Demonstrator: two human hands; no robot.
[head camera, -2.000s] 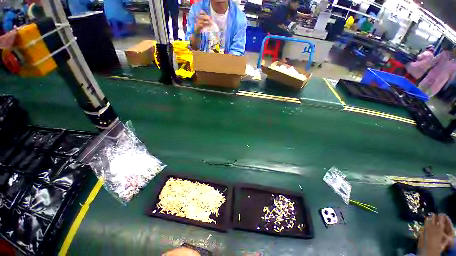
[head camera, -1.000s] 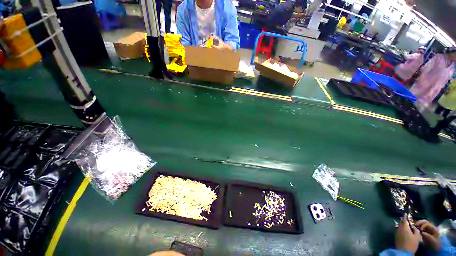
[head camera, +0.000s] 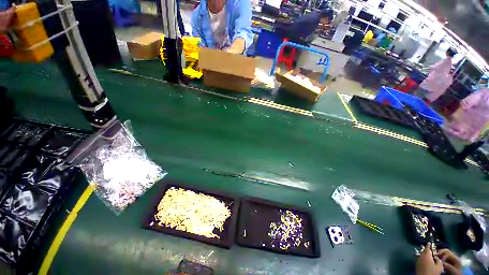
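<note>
A small black housing (head camera: 195, 267) shows at the bottom edge, cut off by it. At most a thin sliver of my left hand shows beside it; its grip cannot be made out. My right hand is out of the picture. Above the housing, the left black tray (head camera: 234, 225) holds a large heap of small cream parts (head camera: 192, 211). The right black tray (head camera: 315, 239) holds a looser scatter of small mixed parts (head camera: 288, 230), mostly in its right half. A white-faced part with dark round holes (head camera: 336, 235) lies right of the trays.
A zip-lock bag (head camera: 124, 173) and glossy blister trays (head camera: 32, 198) lie left. A small clear bag (head camera: 346, 202) and yellow-green strands (head camera: 370, 226) lie right. A neighbour's hands (head camera: 437, 261) work by black trays (head camera: 423, 223). Boxes (head camera: 228, 70) stand across the green bench; a metal post (head camera: 86, 80) rises left.
The view has shifted, so the trays sit further left. The hand at the bottom edge has nearly left the picture, while the black housing stays there. The opposite worker's hand has lowered to the box.
</note>
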